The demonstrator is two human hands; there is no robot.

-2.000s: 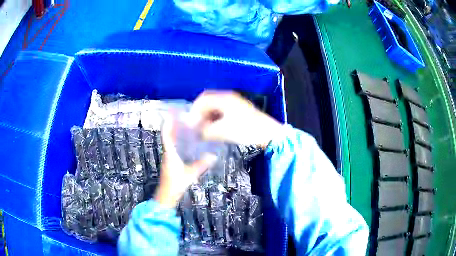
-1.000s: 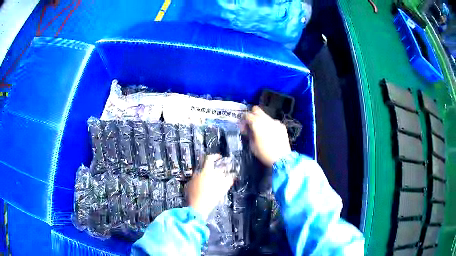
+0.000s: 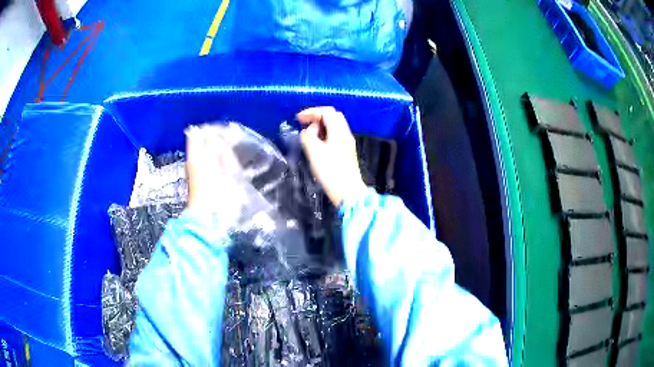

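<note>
A deep blue carton [image 3: 247, 90] holds rows of black housings [image 3: 276, 322] in crinkled clear bags. My left hand [image 3: 211, 168] is over the carton's middle, blurred, and holds a clear plastic bag [image 3: 262, 168]. The bag spreads between my two hands, with something dark in or behind it. My right hand [image 3: 330, 154] is at the bag's right side, with thumb and forefinger brought near each other at the bag's edge. Its exact hold is blurred. A bare black housing [image 3: 378, 161] lies at the carton's right inner corner, partly hidden.
Two rows of dark housings [image 3: 584, 193] lie on the green bench [image 3: 502, 93] at right. A blue bin [image 3: 584, 43] stands at the bench's far end. A person in a light blue smock [image 3: 337, 29] is beyond the carton. A carton flap [image 3: 43, 179] spreads left.
My hands were down among the bagged housings. They are now raised and farther apart, with a clear bag stretched between them. The view has shifted slightly.
</note>
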